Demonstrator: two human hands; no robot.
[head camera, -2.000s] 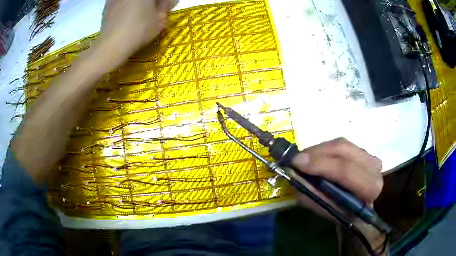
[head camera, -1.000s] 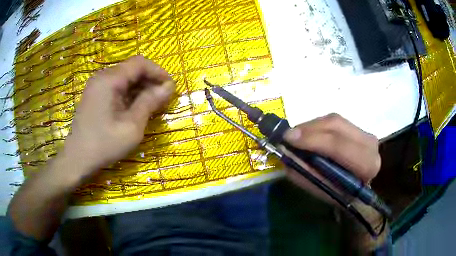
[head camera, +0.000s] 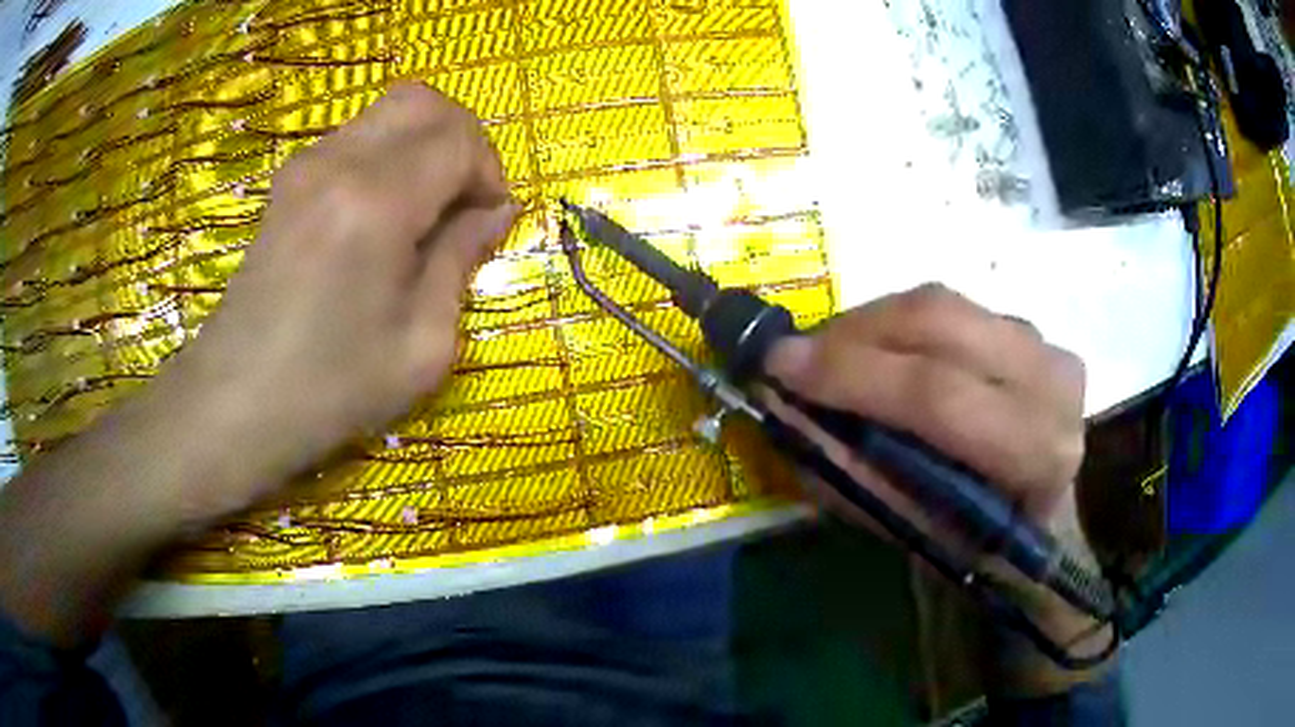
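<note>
The amber film sheet (head camera: 625, 412) lies on the white bench, with rows of dark lead wires (head camera: 504, 514) across its left and middle cells. My left hand (head camera: 376, 234) is over the middle of the sheet, thumb and finger pinched on what looks like a lead wire, mostly hidden by the fingers. My right hand (head camera: 944, 412) is shut on the black soldering iron (head camera: 646, 259). The iron's tip is just right of my left fingertips, close to the film; contact is unclear. The thin curved feed tube (head camera: 625, 320) ends beside the tip.
A reddish-brown wire bundle (head camera: 50, 50) is at the far left corner. A black object (head camera: 1101, 107) lies at the far right of the bench. A second amber sheet (head camera: 1257, 270) hangs at the right edge, above a blue bin (head camera: 1221, 455). A black cord hangs there.
My left hand has come from the far side of the sheet to its middle, fingertips now beside the iron tip. The iron has moved left and away from me. The view has shifted.
</note>
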